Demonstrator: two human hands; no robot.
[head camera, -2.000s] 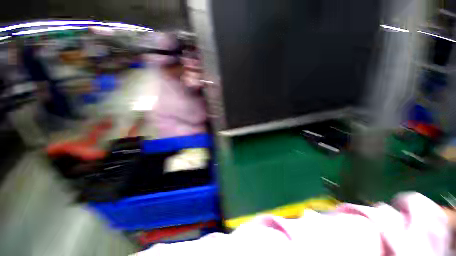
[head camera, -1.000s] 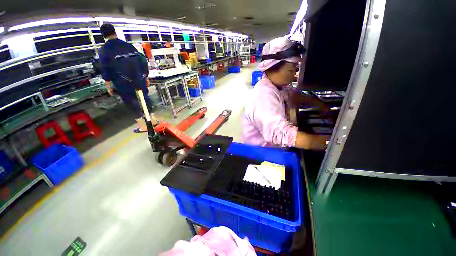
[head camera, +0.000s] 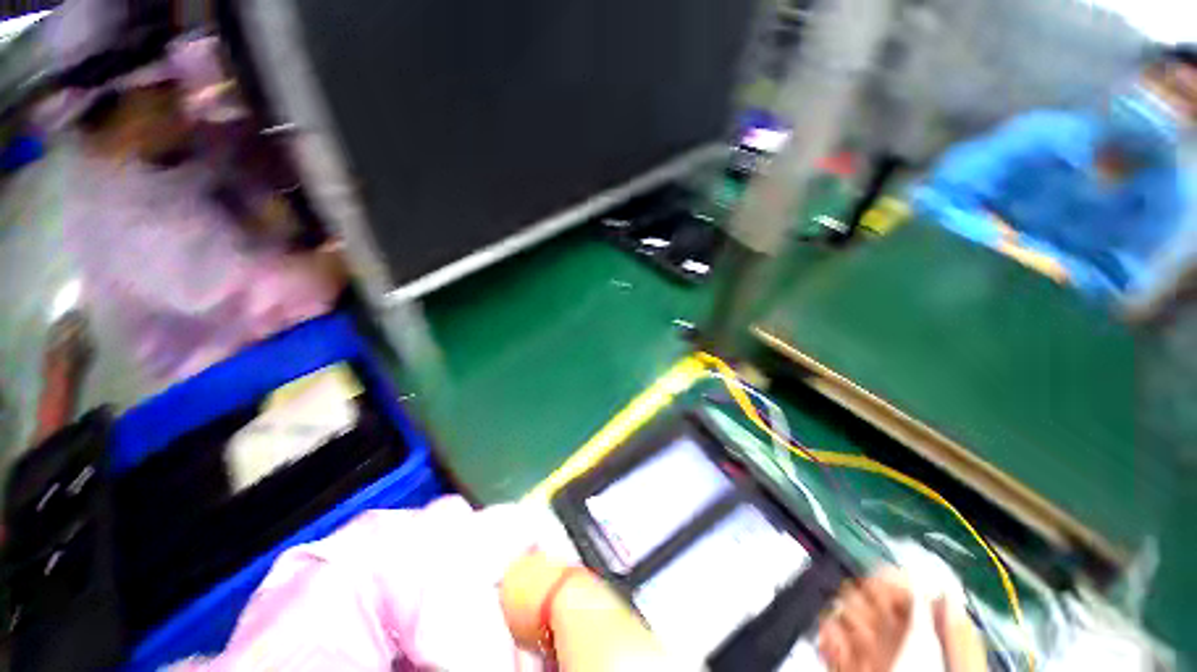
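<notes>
The black phone tray (head camera: 626, 582) lies tilted on the green bench at the lower middle. Two smartphones with bright white screens lie in it, one at the upper left (head camera: 670, 496) and one at the lower right (head camera: 730, 587). My left hand (head camera: 607, 641), with a red band at the wrist, is at the tray's near left side, blurred and cut off by the bottom edge. My right hand (head camera: 866, 622) is at the tray's right end, its fingers blurred by the rim. Whether either hand grips the tray cannot be told.
Yellow cable (head camera: 927, 488) and white cables (head camera: 797, 469) run behind the tray. The raised platform (head camera: 971, 355) is at the right, with a person in blue behind it. A blue bin (head camera: 295, 348) and a person in pink are at the left. A black panel (head camera: 525, 131) stands behind.
The view has swung right from the aisle to the bench. The tray and both my hands have come into view, and the blue bin has shifted to the left.
</notes>
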